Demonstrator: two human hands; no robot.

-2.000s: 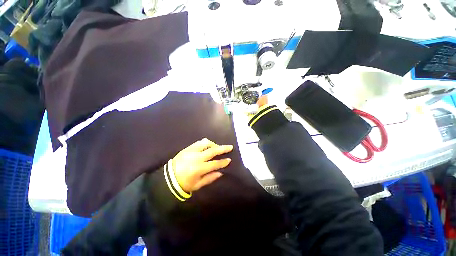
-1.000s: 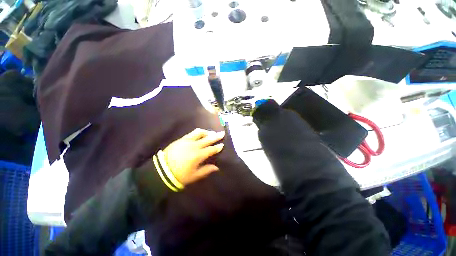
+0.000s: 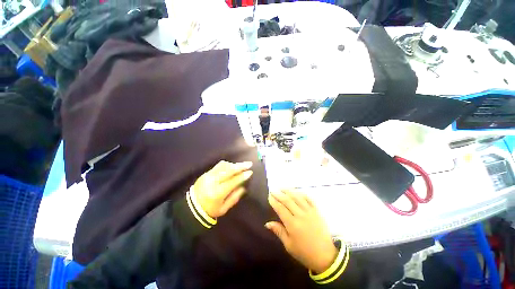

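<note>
The dark brown garment panel (image 3: 164, 152) lies spread left of the needle and down over the table's front edge, with a curved white strip (image 3: 172, 123) showing on it. My left hand (image 3: 222, 189) rests flat on the panel, fingers towards the presser foot (image 3: 263, 141). My right hand (image 3: 301, 226) lies at the panel's right edge, fingertips at the edge and thumb over the dark cloth. Neither hand grips anything visibly. The panel's right edge runs up to the presser foot of the white sewing machine (image 3: 316, 70).
A black smartphone (image 3: 370, 163) lies right of the needle, over red-handled scissors (image 3: 424, 179). Black flaps (image 3: 395, 108) lie across the machine head. A dark cloth pile (image 3: 107, 34) is at the back left. Blue crates (image 3: 20, 226) stand left and right of the white table (image 3: 452, 226).
My right hand has come back from beside the needle to the panel's right edge. My left hand stays on the panel. The view has shifted, showing more of the machine top.
</note>
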